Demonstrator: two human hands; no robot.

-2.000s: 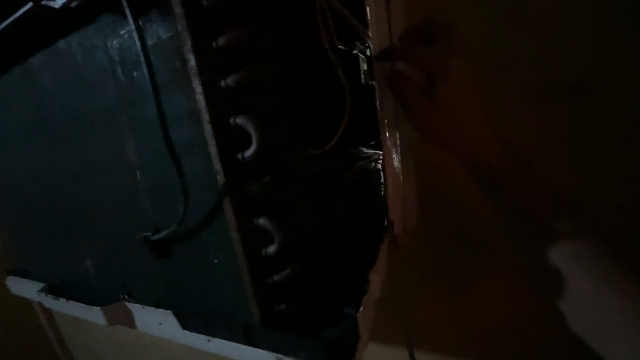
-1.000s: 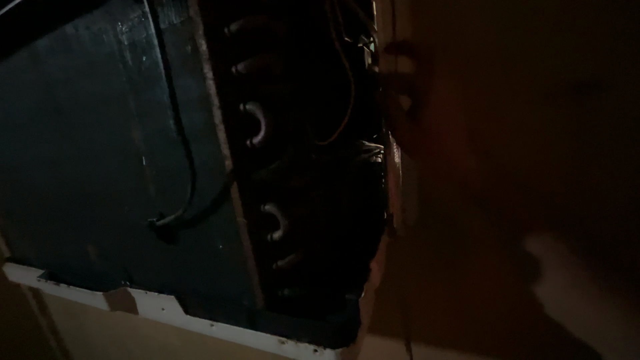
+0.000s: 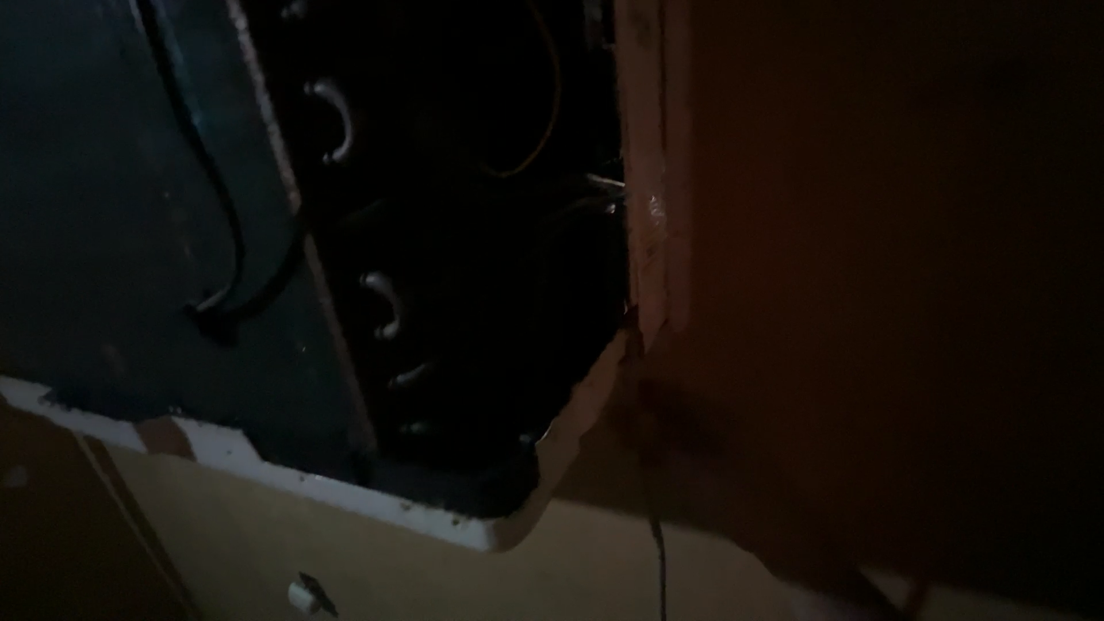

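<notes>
A dark hand shape, apparently my right hand (image 3: 668, 423), is at the lower right corner of an opened appliance, beside a thin cord (image 3: 661, 552) that hangs down. Its fingers are lost in shadow, so what it holds cannot be told. My left hand is not in view. The appliance looks like an air conditioner, with a dark finned coil face (image 3: 112, 259) at left and curved metal tube bends (image 3: 341, 121) along the coil's end. A black cable (image 3: 207, 172) runs down the coil face. A thin yellowish wire (image 3: 556, 86) loops inside the dark cavity.
The pale lower rim (image 3: 345, 496) of the housing has a jagged edge and a brownish patch. A pinkish upright frame edge (image 3: 651, 172) borders the cavity at right. Below is a yellowish wall (image 3: 483, 578) with a small white fitting (image 3: 304, 595). The right side is very dark.
My right hand has moved down from the upper part of the upright edge to beside the lower corner of the housing. The view has shifted, showing more of the wall below.
</notes>
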